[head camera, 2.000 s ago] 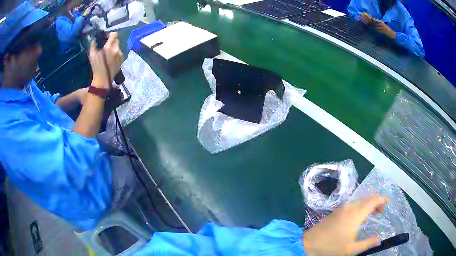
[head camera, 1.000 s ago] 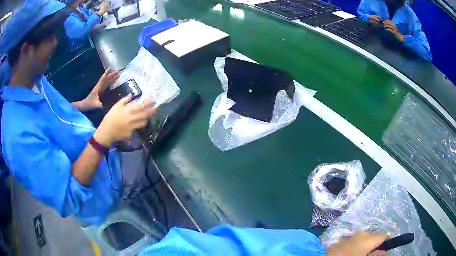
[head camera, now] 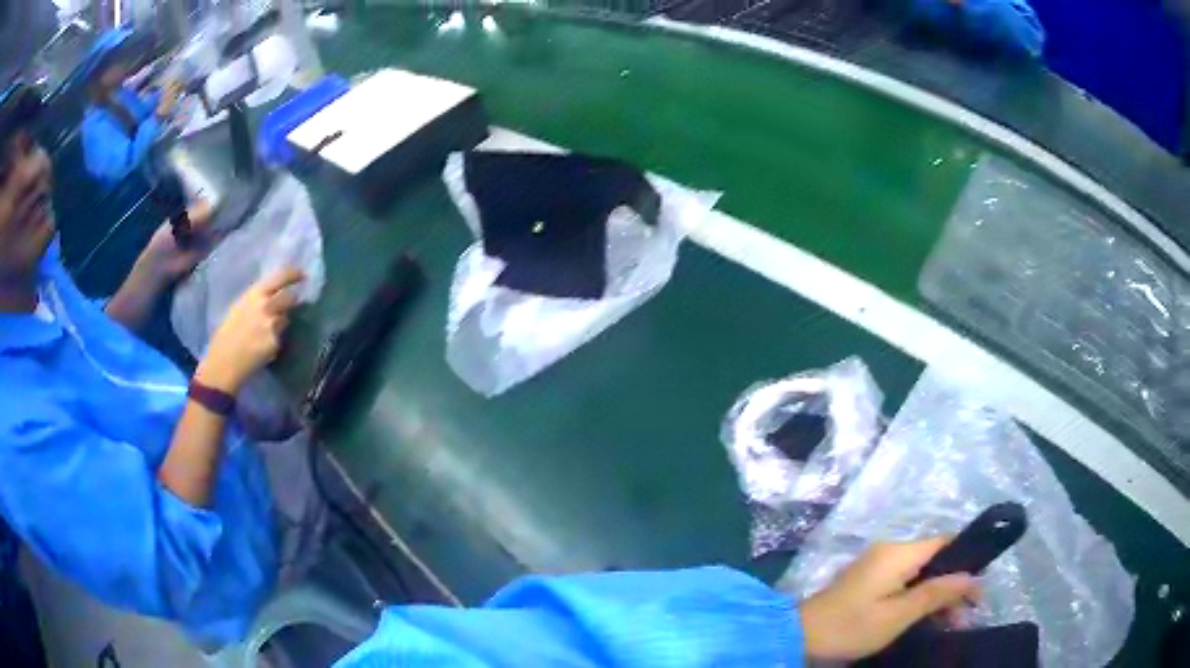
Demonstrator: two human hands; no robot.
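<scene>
My left hand (head camera: 877, 603), bare with a blue sleeve, is at the lower right. Its fingers close around a black bracket (head camera: 972, 542), whose rounded arm end sticks up past them. A dark flat part (head camera: 979, 645) shows below the hand, cut off by the bottom edge. The bracket is over cloudy bubble wrap (head camera: 966, 463). An open-mouthed clear bag (head camera: 855, 450) with dark contents stands beside the wrap, beyond my hand. My right hand is out of the picture.
Another black bracket (head camera: 555, 215) lies on wrap at centre. Behind it are a pale-topped box (head camera: 392, 118) and blue item (head camera: 298, 115). A worker (head camera: 118, 444) sits left, near a black screwdriver (head camera: 366, 333). A white rail (head camera: 835, 298) edges the belt, which carries a clear tray (head camera: 1064, 281).
The view has shifted, so the bench items sit further left. The bracket's rounded arm now stands higher above my left hand, and the dark flat part has come into view. My left hand has closed on the bracket.
</scene>
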